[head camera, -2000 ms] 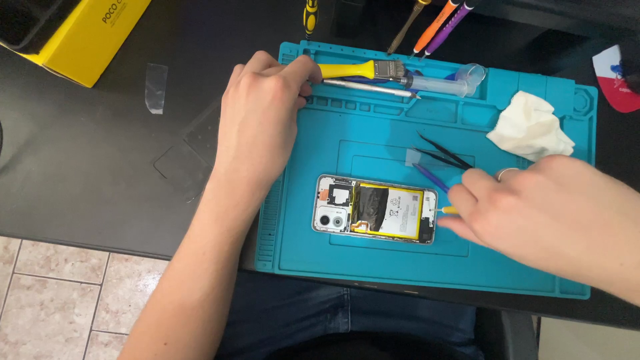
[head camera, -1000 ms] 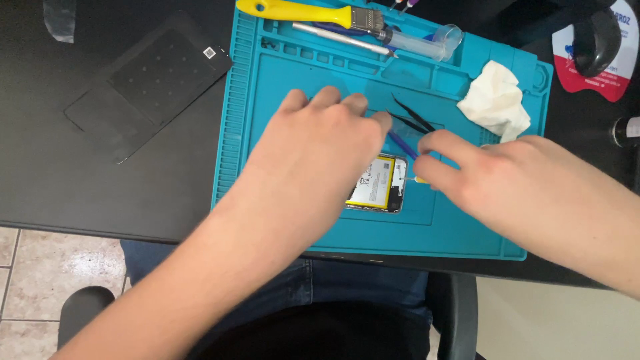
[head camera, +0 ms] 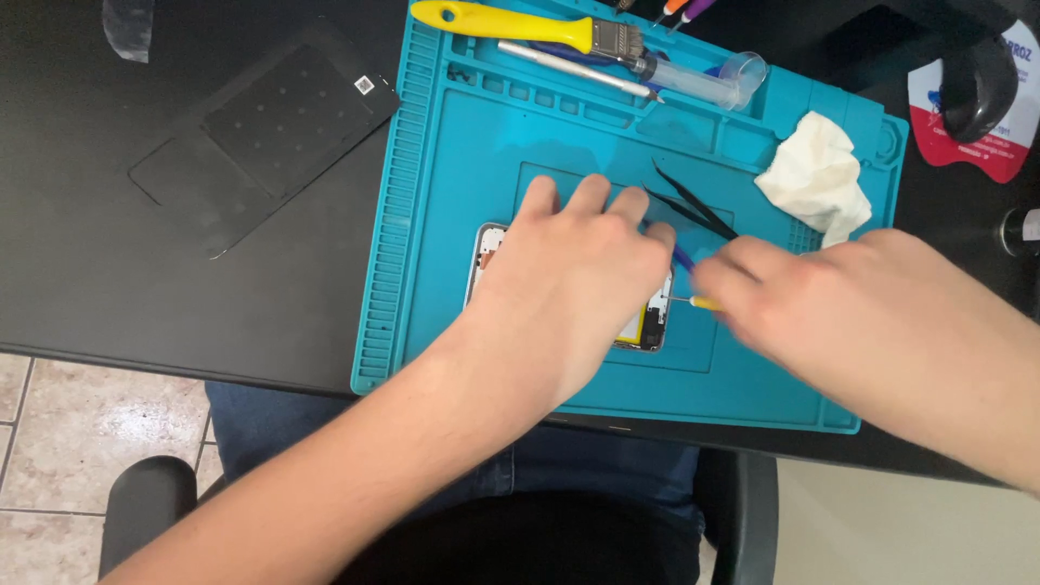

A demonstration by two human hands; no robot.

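Note:
An opened smartphone (head camera: 656,313) lies on a teal silicone repair mat (head camera: 455,187), its battery and inner parts partly showing. My left hand (head camera: 569,268) is spread over the phone and hides most of it; whether its fingers grip anything is hidden. My right hand (head camera: 780,284) holds a small yellow-handled screwdriver (head camera: 704,303), its thin shaft reaching the phone's right end. Beside that hand lie black tweezers (head camera: 695,203) and a blue tool (head camera: 682,258), partly covered by the fingers.
A yellow brush (head camera: 520,26), a silver craft knife (head camera: 577,71) and a clear syringe (head camera: 686,81) lie along the mat's top. A crumpled white cloth (head camera: 816,175) rests at upper right. The phone's dark back panel or film (head camera: 276,122) lies left. A black mouse (head camera: 979,89) sits far right.
My left hand has moved from the tools at the mat's top edge down over the phone. My right hand stays by the phone's right end with the screwdriver. The view has shifted.

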